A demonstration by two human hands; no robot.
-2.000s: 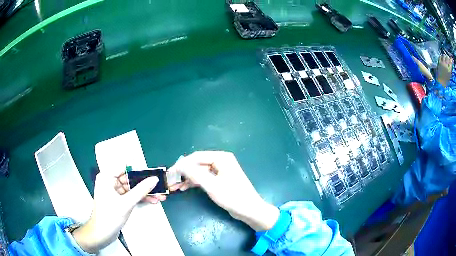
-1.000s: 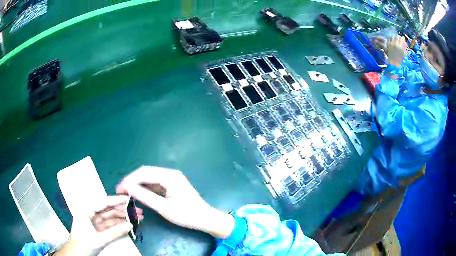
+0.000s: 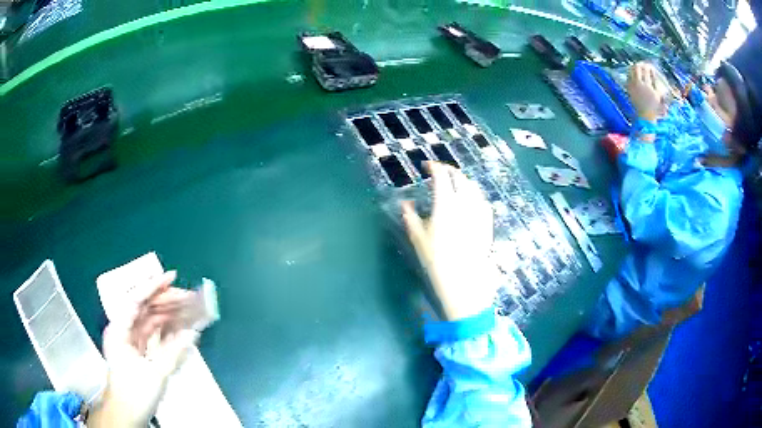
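My left hand (image 3: pixel 146 351) is at the lower left, above the white backing sheets, shut on an LCD screen module (image 3: pixel 203 304), which is blurred and shows a pale, silvery side. My right hand (image 3: pixel 455 226) is over the clear blister tray (image 3: pixel 547 280), its fingers apart near the lower row of black screens (image 3: pixel 397 170); nothing shows in it, and it hides part of the tray. One backing sheet (image 3: pixel 54 326) shows faint rectangles. The other backing sheet (image 3: pixel 199 389) passes under my left hand.
A black open housing (image 3: pixel 88 134) lies at the far left, another housing (image 3: pixel 341 65) at the back, more behind to the right. Flat silver plates (image 3: pixel 561 176) lie right of the tray. A coworker in a blue smock (image 3: pixel 681 217) sits at the right, near a blue bin (image 3: pixel 603 94).
My right hand has left my left hand and moved right, over the tray. My left hand has turned the screen module, so a pale side shows. The view swung right earlier.
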